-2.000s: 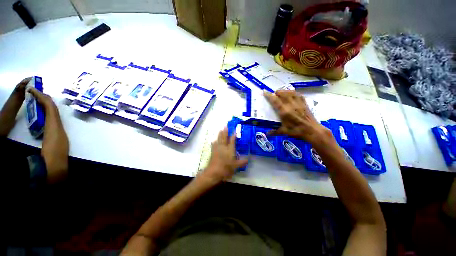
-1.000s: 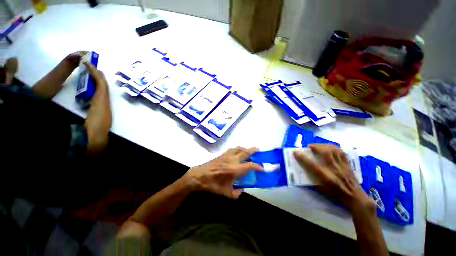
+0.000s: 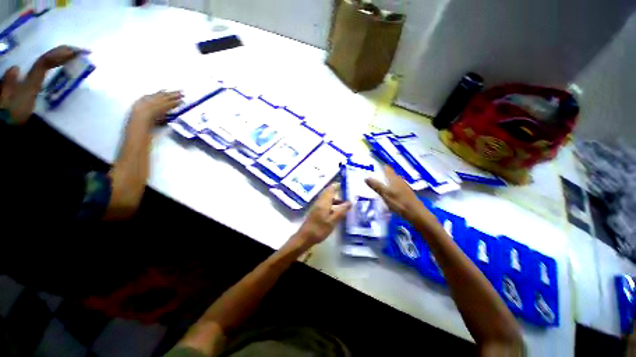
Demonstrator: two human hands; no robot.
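Note:
A white and blue retail box (image 3: 364,209) is held upright between my two hands, its window facing up and its lower flap open. My left hand (image 3: 326,215) grips its left side. My right hand (image 3: 396,192) holds its upper right side. Blue trays (image 3: 481,249) with white cables lie in an overlapping row to the right, partly under my right forearm. Several boxes (image 3: 282,155) lie in an overlapping row to the left. A few more cartons (image 3: 411,162) lie crossed beyond my hands.
Another person's hands (image 3: 155,106) are at the left, one holding a box (image 3: 68,80). A phone (image 3: 220,44), a brown paper bag (image 3: 365,45), a black bottle (image 3: 459,101) and a red bag (image 3: 515,129) stand or lie farther back. A cable heap (image 3: 614,185) is at far right.
The blue tray and the box, earlier lying sideways between my hands, are now one upright box held nearer the box row. The other person's one hand has reached to the row's left end.

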